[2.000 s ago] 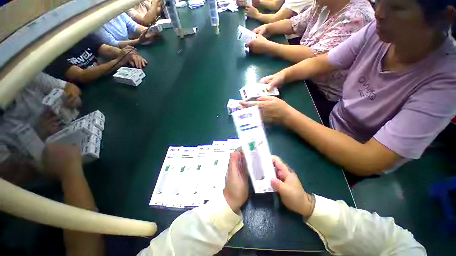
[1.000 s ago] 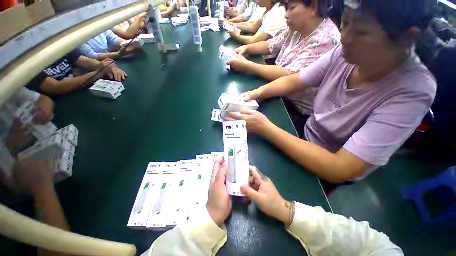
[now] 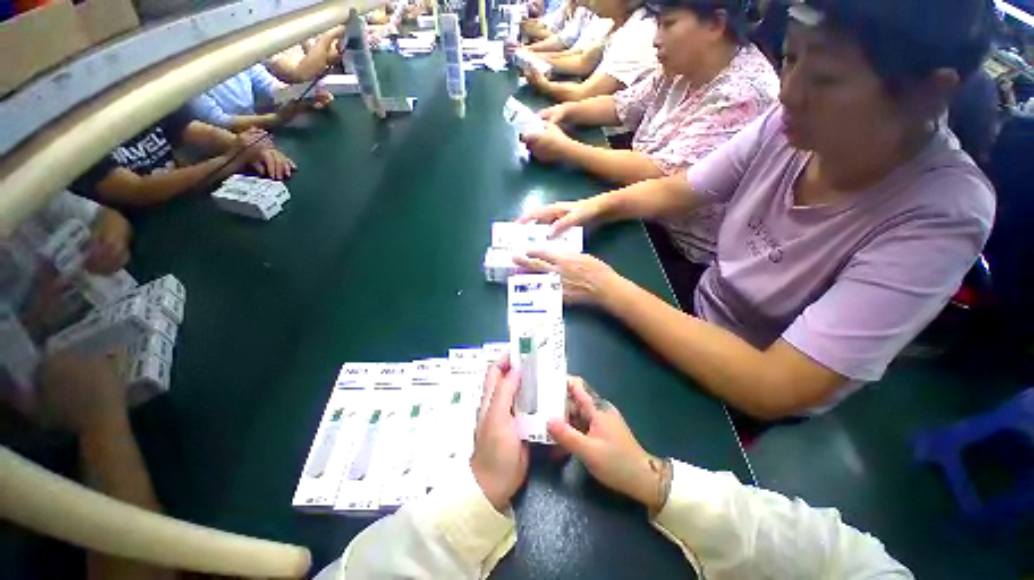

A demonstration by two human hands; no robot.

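Note:
A slim white carton with a picture of a pale device and a green screen is held upright, its printed front facing me. My left hand grips its left side and my right hand holds its lower right side, with the thumb near the bottom edge. A row of similar white cartons lies side by side on the dark green table, just left of my hands. My left hand and sleeve hide part of the row's right end.
Cream tubes cross the left side below a shelf edge. Carton stacks lie at the left near another person's arm. A person in a lilac shirt handles cartons at the right. A blue stool is on the floor.
The view has shifted to the right since the earliest frame. The held carton has gone from tilted to nearly upright, still between both hands. The lilac-shirted person's hands have moved over their cartons.

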